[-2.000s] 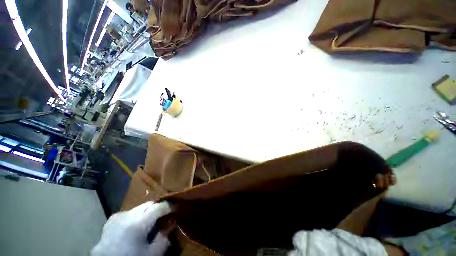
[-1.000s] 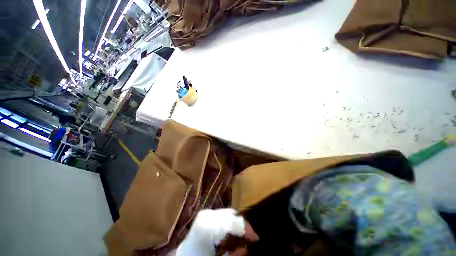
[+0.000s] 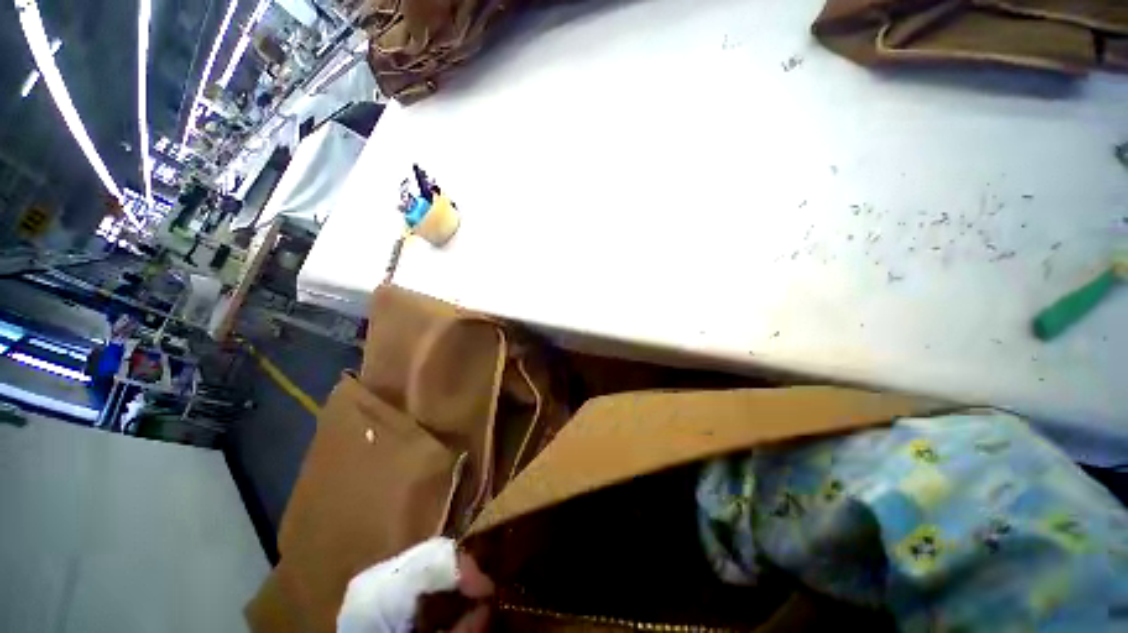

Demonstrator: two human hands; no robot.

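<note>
A brown bag body [image 3: 693, 420] is held open at the near table edge, its inside dark. Brass-coloured zipper teeth [image 3: 594, 618] run along its near side at the bottom of the picture. My left hand [image 3: 414, 587], in a white glove with bare fingertips, is closed on the left end of the bag mouth. A blue patterned sleeve [image 3: 928, 507] on my right arm reaches into the bag opening. My right hand is hidden inside the bag.
Brown bags [image 3: 371, 470] are stacked left of my lap. On the white table [image 3: 643, 186] are a cream cup [image 3: 438, 223], thread clippings, a green-handled tool [image 3: 1076, 307], a folded bag [image 3: 965, 35] and a crumpled brown heap [image 3: 433, 43].
My right hand, seen earlier at the near side of the bag, has gone inside it, with the sleeve at the opening. The left hand stays at the left end, where zipper teeth now show.
</note>
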